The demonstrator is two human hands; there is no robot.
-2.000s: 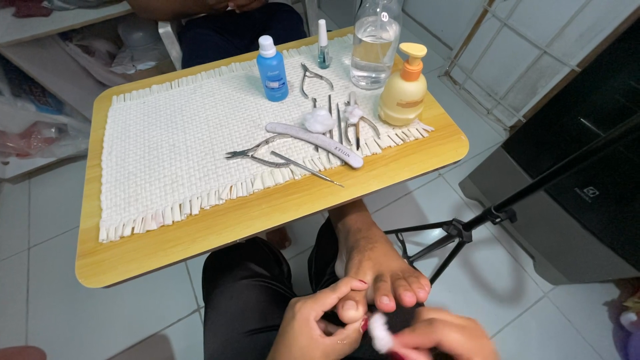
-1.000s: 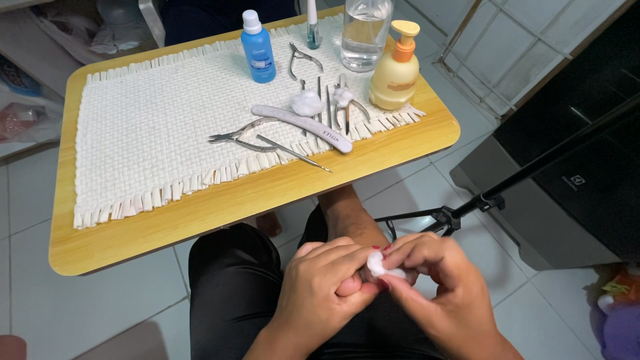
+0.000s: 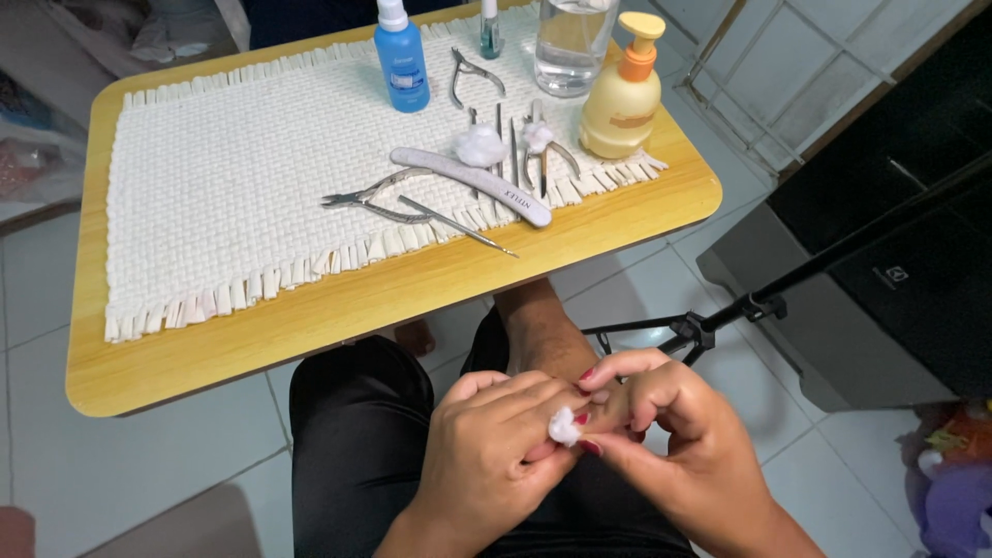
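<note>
My left hand (image 3: pixel 496 442) is wrapped over the toes of another person's bare foot (image 3: pixel 546 333), which rests at my lap. My right hand (image 3: pixel 674 434), with red nails, meets it at the toes, its thumb and a finger by a small white cotton piece (image 3: pixel 565 427). The cotton lies between both hands; which fingers pinch it is partly hidden. Beyond them on a woven white mat (image 3: pixel 256 170) lie a curved nail file (image 3: pixel 473 182), cuticle nippers (image 3: pixel 380 198), a thin metal tool (image 3: pixel 457 226) and a cotton ball (image 3: pixel 480 146).
A yellow wooden table (image 3: pixel 194 372) carries a blue bottle (image 3: pixel 403 62), a small nail bottle (image 3: pixel 490 35), a clear container of liquid (image 3: pixel 572 50) and a yellow pump bottle (image 3: pixel 621 101). More nippers (image 3: pixel 474 74) lie there. A black tripod (image 3: pixel 690 332) stands right, beside a dark appliance (image 3: pixel 876 294).
Since the first frame, my left hand has gone from the side of the toes to over them. My right hand has shifted at the toes, and its fingers are more spread than a second ago.
</note>
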